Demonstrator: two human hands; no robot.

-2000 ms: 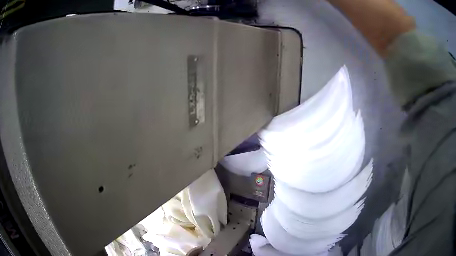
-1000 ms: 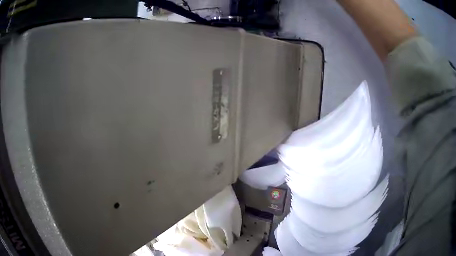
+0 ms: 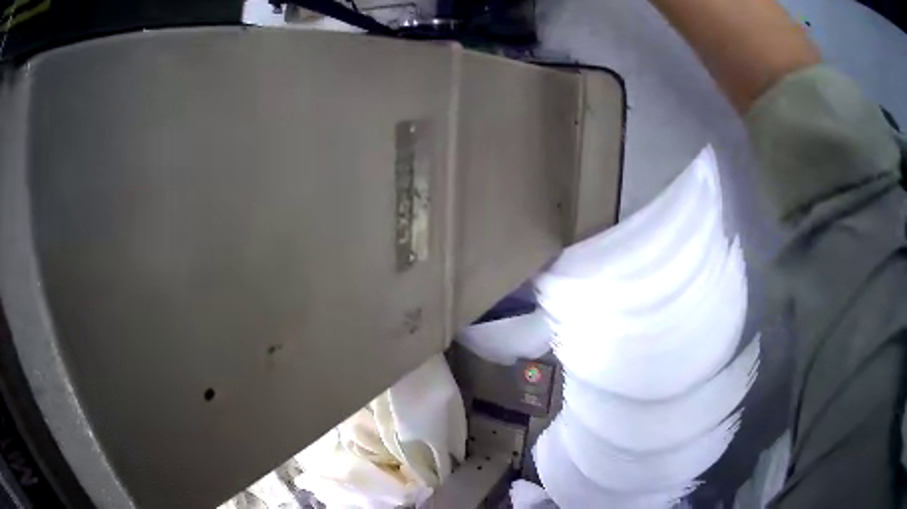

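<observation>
The beige-grey sewing machine arm fills the left and middle of the view. Bright white shoulder pads lie in an overlapping stack to its right. A cream garment lies crumpled below the machine arm. One bare forearm in a grey-green sleeve reaches up along the right side and leaves the picture at the top edge; its hand is cut off. My other hand is not in the picture.
A small dark box with a round coloured sticker sits between the garment and the pads. Dark machine parts and cables are at the top. The pale grey table shows at upper right.
The view shifted right and down, then partly back. The forearm still reaches to the top edge. The pads and garment look unchanged.
</observation>
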